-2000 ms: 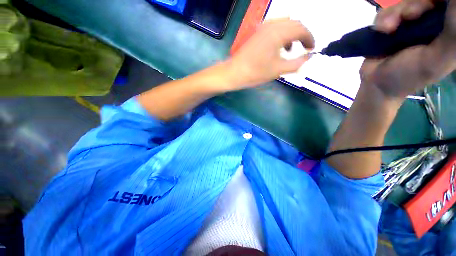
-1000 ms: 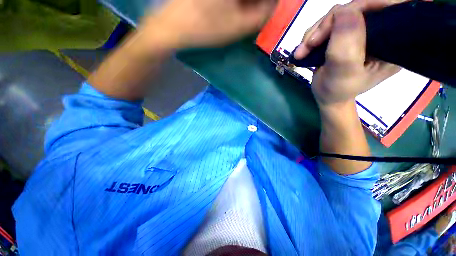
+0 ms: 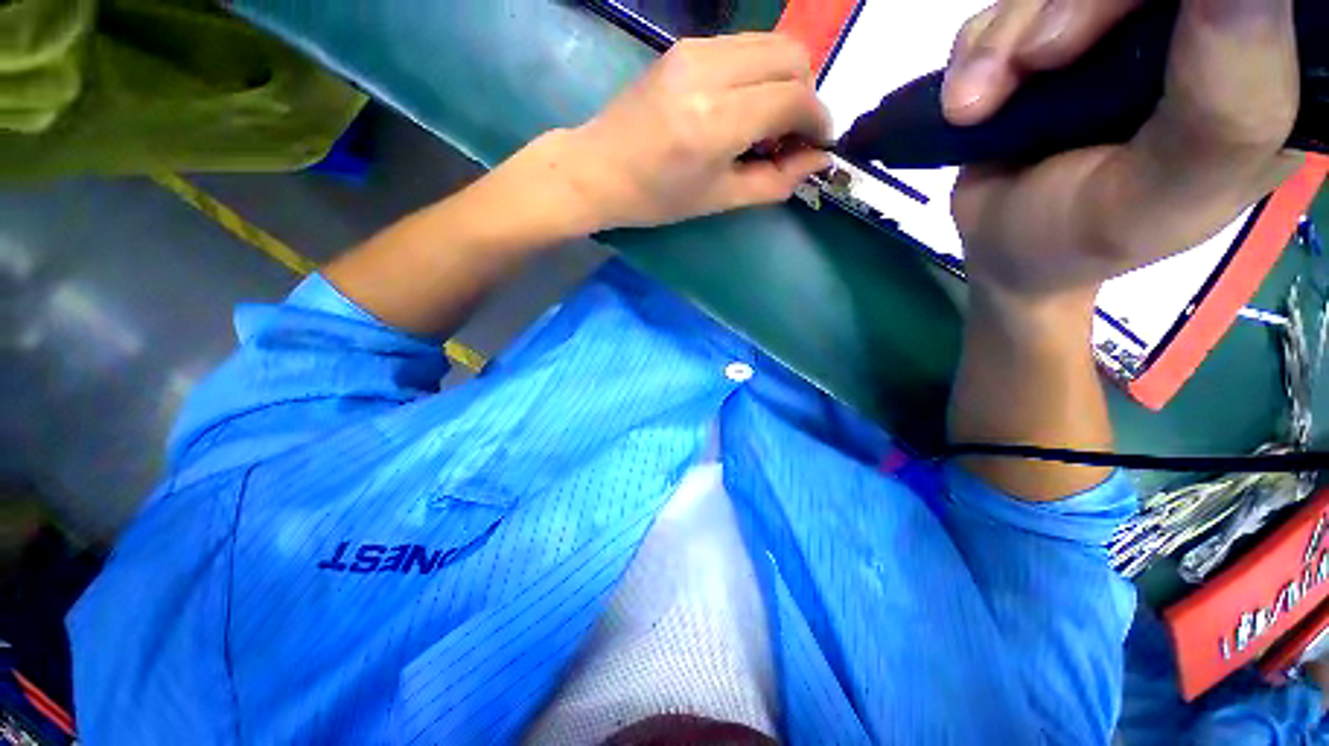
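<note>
My right hand (image 3: 1108,204) grips the thick black electric screwdriver (image 3: 947,126), its tip pointing left. My left hand (image 3: 714,124) is at the screwdriver's tip, fingers pinched together near the panel's near left corner. Whether a small screw is between the fingertips cannot be seen. The display panel (image 3: 911,59), bright white with a thin dark frame, lies on an orange-red pad (image 3: 1166,382). Small metal bits show at its near corners. My right hand and the screwdriver hide part of the panel.
A black cord (image 3: 1166,461) crosses my right forearm. A bundle of thin strip cables (image 3: 1202,517) lies at the bench edge on the right. Beyond it is a second orange-red board (image 3: 1253,605) with small silver parts, beside a blue sleeve. The bench top (image 3: 758,292) is green.
My left hand has come back from the left to the screwdriver's tip. My right hand and the screwdriver have moved slightly, and the tip now meets the left fingers near the panel's corner.
</note>
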